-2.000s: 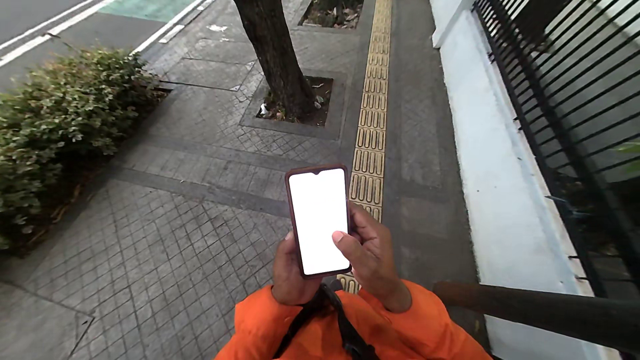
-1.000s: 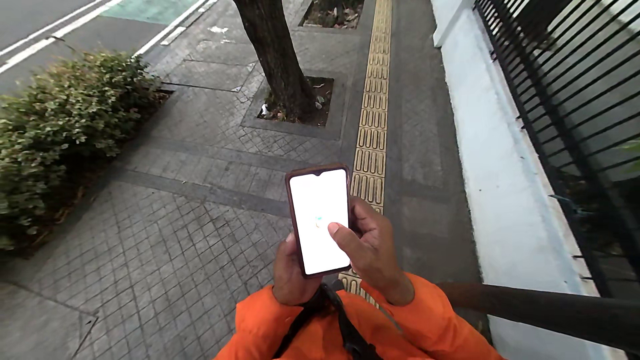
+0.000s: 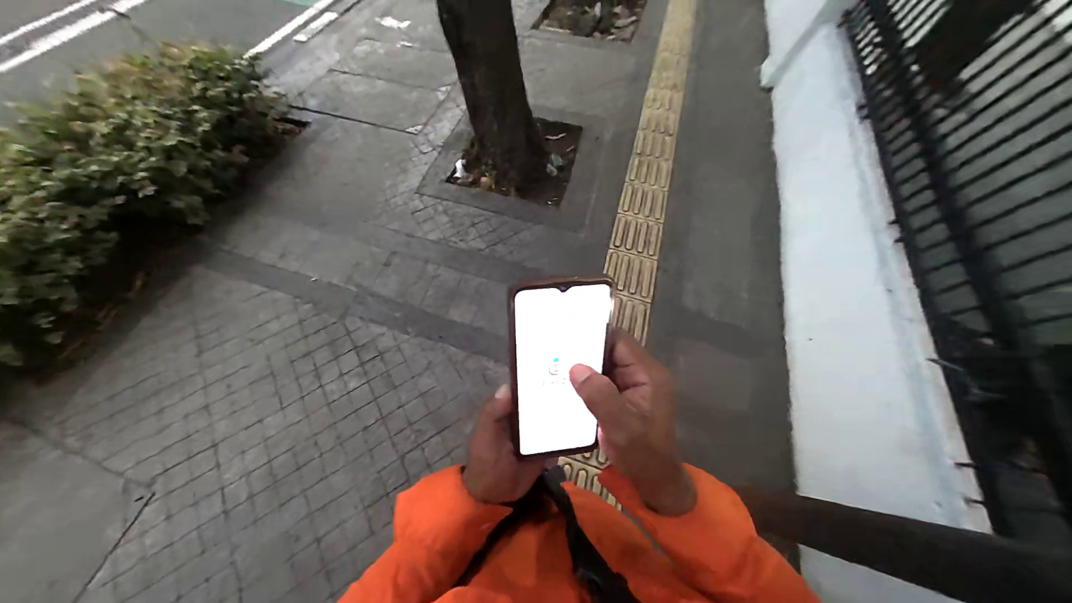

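Note:
A smartphone (image 3: 557, 419) in a dark case is held upright in front of my orange jacket, its screen mostly white with a small faint mark at the middle. Around its lower left edge is my left hand (image 3: 496, 448), the thumb along the side. My right hand (image 3: 641, 414) grips the right edge, with its thumb over the middle of the screen. The fingers behind the phone are hidden. Both forearms are in orange sleeves, and a black strap (image 3: 574, 528) hangs between them.
Grey paving (image 3: 276, 394) with yellow tactile tiles (image 3: 645, 193) runs ahead. A tree trunk (image 3: 494, 92) rises from a square soil pit. Bushes (image 3: 142, 151) border the left side near a road. At the right are a white wall (image 3: 846, 293), a black metal fence (image 3: 963, 184) and a dark bar (image 3: 904, 536).
The screen was blank white two seconds ago; a small faint mark now shows at its middle. Both hands keep hold of the phone, and the right thumb remains over the screen.

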